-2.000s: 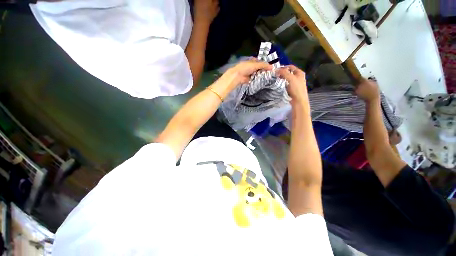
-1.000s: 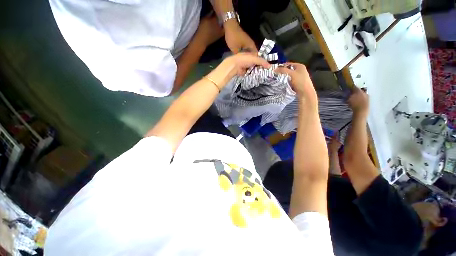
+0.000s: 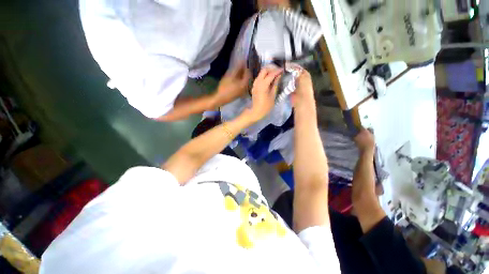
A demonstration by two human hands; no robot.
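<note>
A striped garment (image 3: 271,40) with black trim is bunched up at the upper middle, its top part blurred. My left hand (image 3: 264,91) holds its gathered lower edge with bent fingers. My right hand (image 3: 302,85) grips the same edge just to the right. The hands are close together. Pale grey-white cloth hangs below my left hand. Another person's hand touches the cloth to the left of my left hand. Which fingers pinch the edge is too blurred to tell.
A person in white (image 3: 155,48) stands at the upper left. Another in black (image 3: 383,246), lower right, has a hand by striped cloth (image 3: 335,152). White sewing tables (image 3: 410,112) with machines (image 3: 423,187) are at the right. A blue bin (image 3: 257,148) is below the garment.
The garment has been raised and opened out towards the top of the view. Both my hands remain on it. The left person's arm has moved down beside my left hand. The view has shifted.
</note>
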